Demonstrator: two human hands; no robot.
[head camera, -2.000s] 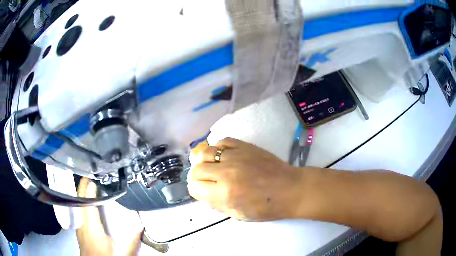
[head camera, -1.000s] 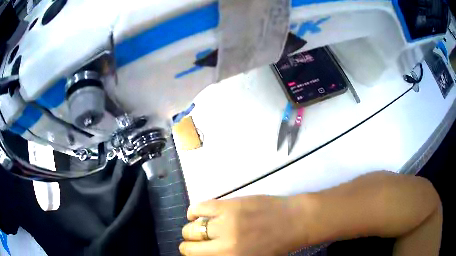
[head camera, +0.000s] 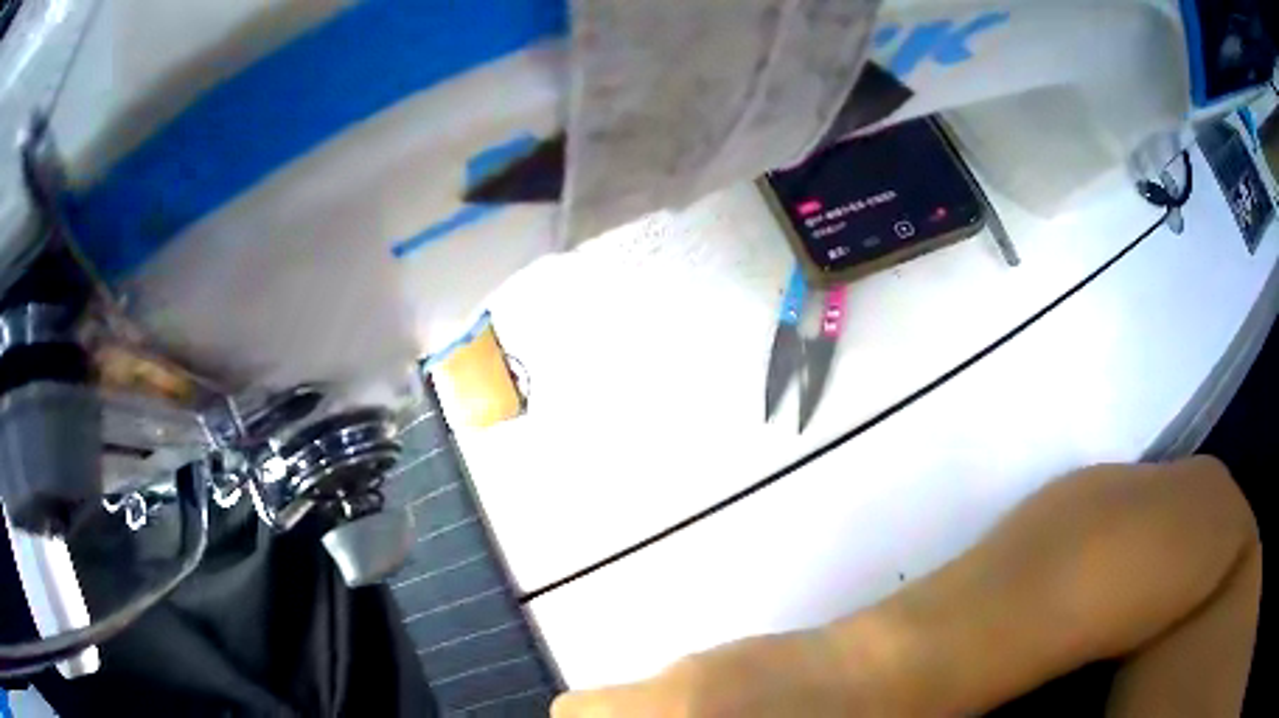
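Note:
A dark grey pinstriped strip (head camera: 470, 596) runs from under the sewing machine head (head camera: 323, 302) down to the bottom edge. Plain black cloth (head camera: 267, 631) lies left of it. My right hand (head camera: 617, 701) is at the bottom edge beside the strip, mostly cut off by the frame. Only its upper part shows and its fingers are hidden, so its hold cannot be told. My left hand is not in view. The round metal thread tension discs (head camera: 337, 463) hang over the strip.
A tan block (head camera: 480, 379) sits on the white table right of the strip. Snips (head camera: 802, 358) with blue and pink handles lie below a lit smartphone (head camera: 881, 199). A thin metal rod (head camera: 996, 225) is beside the phone. A cloth band (head camera: 687, 112) wraps the machine arm.
My right hand first left the needle area, then moved down to the bottom edge. My left hand went out of view. The black cloth and pinstriped strip came into view. The view shifted closer to the machine.

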